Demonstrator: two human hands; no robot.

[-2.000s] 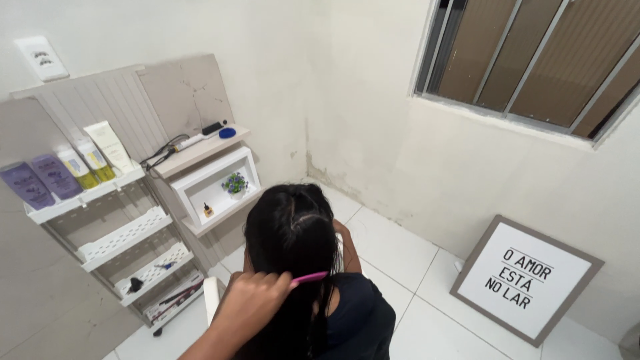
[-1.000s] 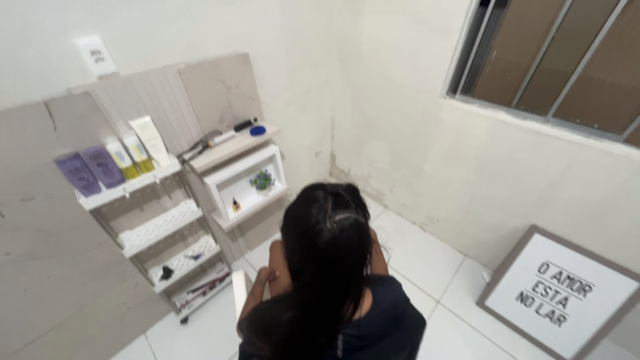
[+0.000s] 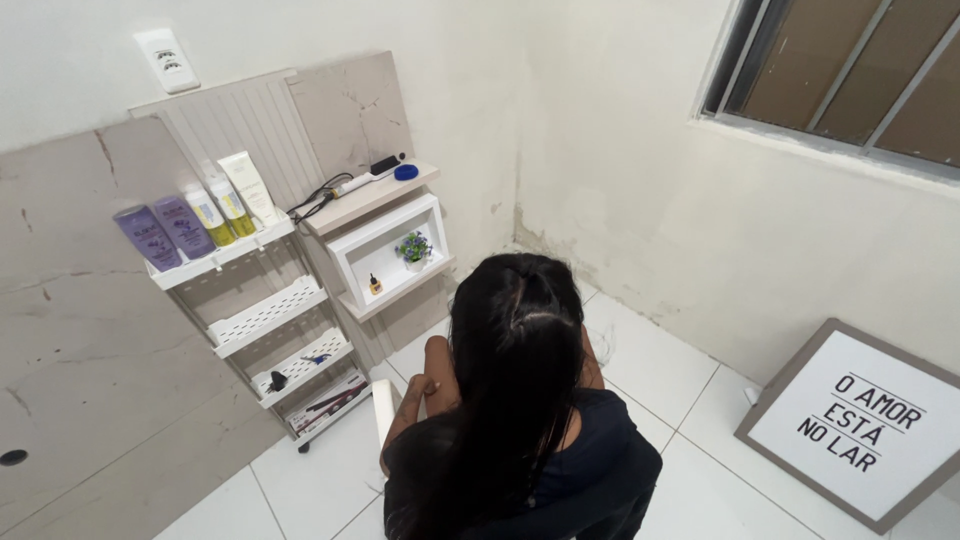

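Neither of my hands shows in the head view now. Below the camera a person (image 3: 592,457) in dark clothing sits with their back to me, on a chair with a white armrest (image 3: 384,412). Their long dark hair (image 3: 502,397) hangs loose down the back, with parting lines visible at the crown. The person's own hand (image 3: 426,384) rests by their knee on the left. The pink comb is out of sight.
A white rolling rack (image 3: 270,315) with bottles on top stands at left. Beside it a wall shelf (image 3: 375,196) holds a corded styling tool (image 3: 364,182) and a blue round object (image 3: 406,172). A framed sign (image 3: 787,375) leans at right, below a window (image 3: 840,75).
Two seconds ago a hand of mine held a pink comb at the hair; by one second ago both had left view. The hair now lies down the person's back.
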